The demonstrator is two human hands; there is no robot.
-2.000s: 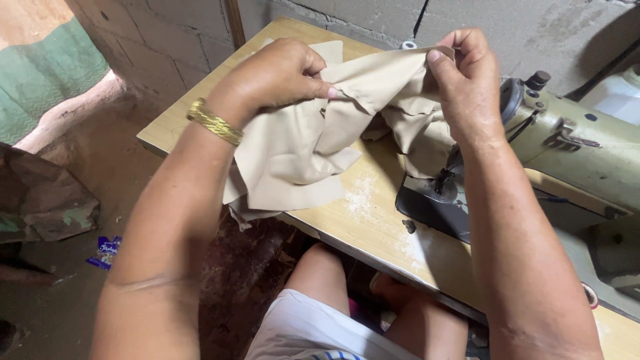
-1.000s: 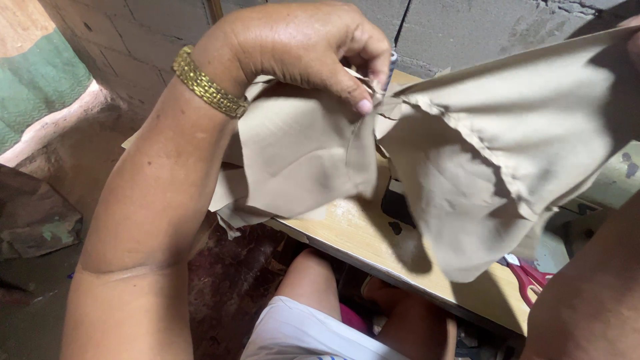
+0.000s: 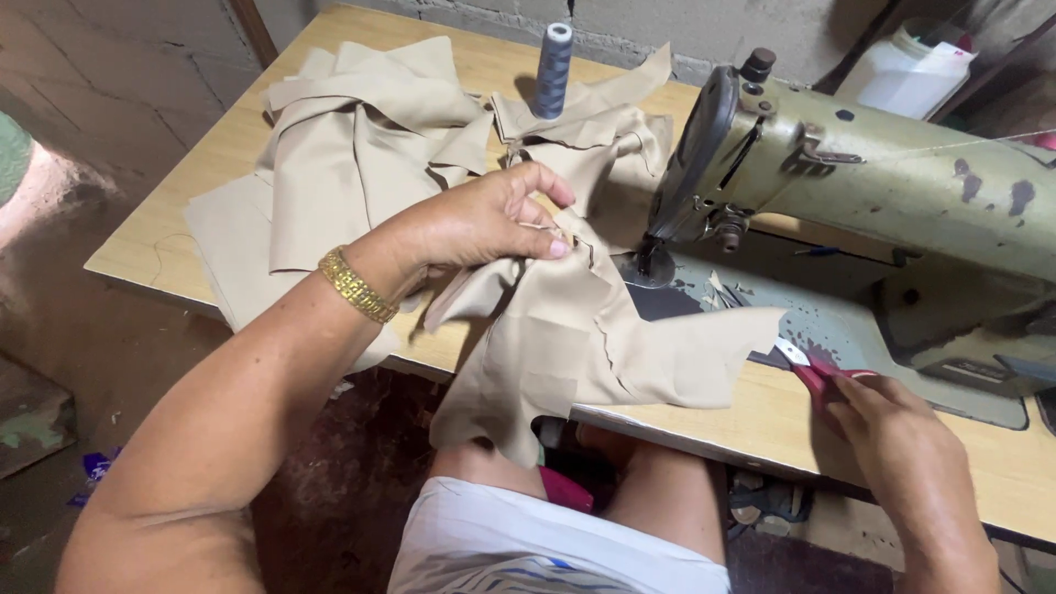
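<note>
My left hand (image 3: 503, 223) pinches a seamed piece of beige fabric (image 3: 569, 330) between thumb and fingers. The cloth spreads over the table's front edge, and part of it hangs down toward my lap. At the right, my right hand (image 3: 895, 429) is closed around the handles of red-handled scissors (image 3: 813, 371); their metal blades point up and left, close to the cloth's right corner. The sewing machine (image 3: 874, 173) stands beyond the scissors, its needle area just right of my left hand. Part of the scissors is covered by my fingers.
Beige fabric pieces (image 3: 355, 148) are piled on the wooden table (image 3: 140, 247) at the left. More beige cloth (image 3: 594, 148) lies behind my left hand, beside a grey thread cone (image 3: 553, 70). A white plastic container (image 3: 903, 70) stands behind the machine, and a block wall borders the table.
My right hand has let go of the raised fabric and now holds the scissors, which lay on the table a second ago. My left hand has lowered the cloth onto the table's front edge.
</note>
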